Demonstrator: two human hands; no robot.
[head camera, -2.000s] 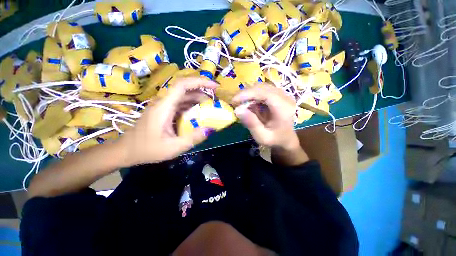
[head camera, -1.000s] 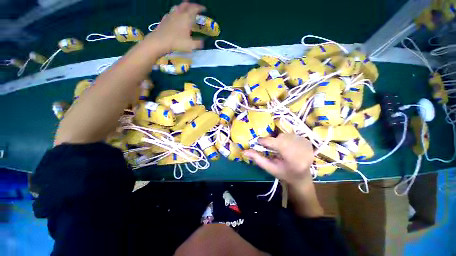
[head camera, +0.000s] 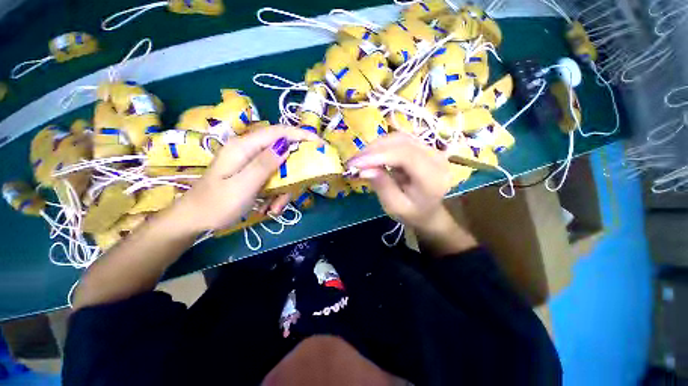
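Observation:
My left hand holds a yellow unit with blue tape strips, its thumb with purple nail polish on top. The unit is at the middle of the view, above the bench's near edge. My right hand is at the unit's right end, thumb and fingertips pinched together there. A small pale thing shows between the right fingertips, too small to name; it may be the cord's end. A white cord loop hangs below my right hand.
Heaps of yellow units with white cords lie left and right on the green bench. A pale rail crosses behind, with spaced units beyond. A black block and white round plug lie right. Cardboard boxes stand below.
My left hand has come back from the far side of the rail to the middle and now holds a unit. My right hand has moved up from the heap to the unit's end. The view has shifted.

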